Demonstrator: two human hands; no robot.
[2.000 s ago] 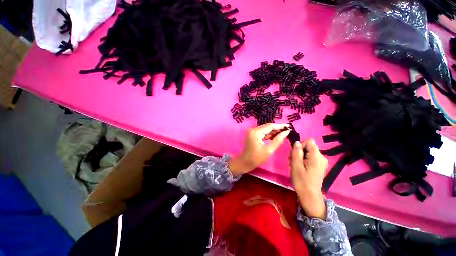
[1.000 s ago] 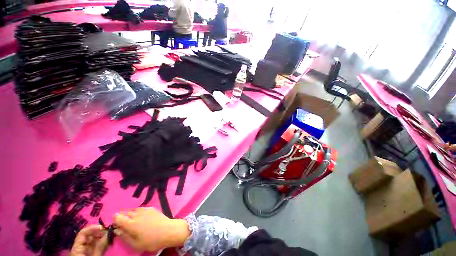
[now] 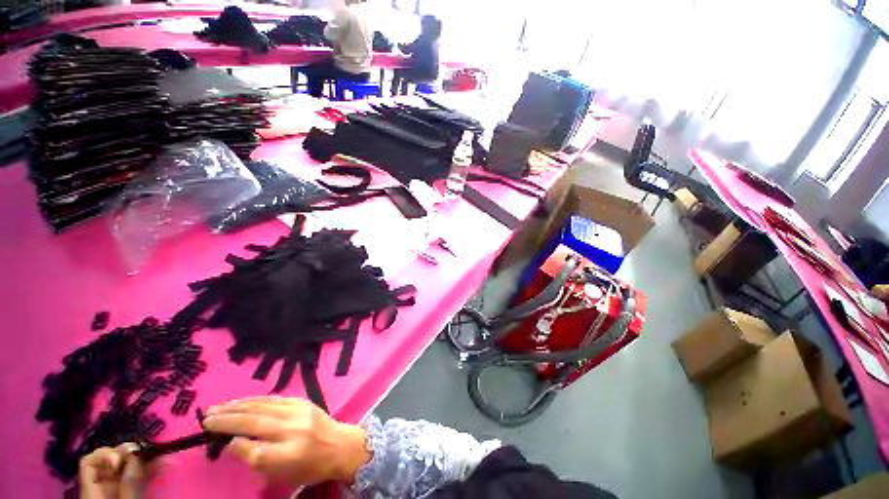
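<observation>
A black webbing strip [image 3: 180, 443] is stretched level between my hands at the bottom left, above the pink table. My left hand [image 3: 109, 472], cut off by the bottom edge, pinches its left end. My right hand [image 3: 283, 437] holds its right end, where a small dark piece sticks out at the fingertips; I cannot tell if it is a buckle. A pile of small black buckles [image 3: 122, 380] lies just beyond my hands. A heap of black webbing strips [image 3: 292, 297] lies to its right on the pink tabletop [image 3: 68, 278].
A clear plastic bag [image 3: 171, 200] and stacked black pieces [image 3: 93, 127] lie farther back. A bottle [image 3: 459, 164] stands near the table's right edge. A red machine with hoses [image 3: 575, 317] and cardboard boxes [image 3: 770, 400] are on the floor. Two people [image 3: 353, 41] sit far off.
The view has swung right from the first frame. Since one second ago, my hands have moved apart, my left hand leftward, and the strip is now drawn out between them.
</observation>
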